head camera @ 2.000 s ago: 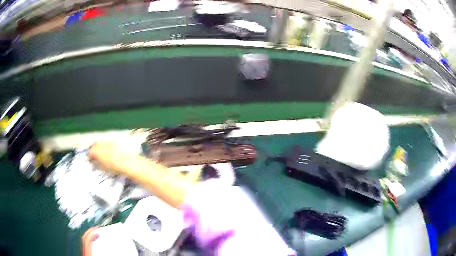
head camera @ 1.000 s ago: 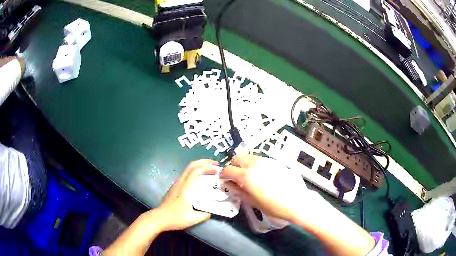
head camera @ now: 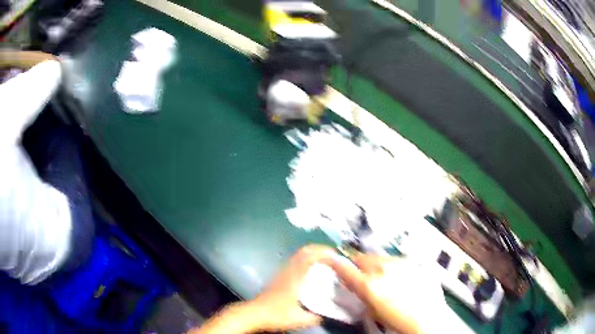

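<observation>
The picture is blurred. My left hand [head camera: 291, 293] holds a white cube adapter [head camera: 328, 293] at the bench's front edge, low in the view. My right hand [head camera: 385, 287] is at the adapter's right side, its fingers over the top. A dark plug [head camera: 360, 222] shows just beyond my fingers. Whether my right hand grips the adapter, the plug or a small piece is hidden by blur. A loose pile of white clips [head camera: 339, 179] lies beyond my hands.
Two white cubes [head camera: 139, 87] lie at the far left. A black and yellow boxy unit [head camera: 297, 72] stands behind the pile. A white multi-socket strip [head camera: 457, 277] and a brown power strip [head camera: 486, 244] lie right. A neighbour's white sleeve [head camera: 32, 209] is left. The dark conveyor [head camera: 457, 104] runs behind.
The view has shifted, so the bench things sit further right and lower. Both hands remain at the adapter. The neighbour's arm now shows more at the left.
</observation>
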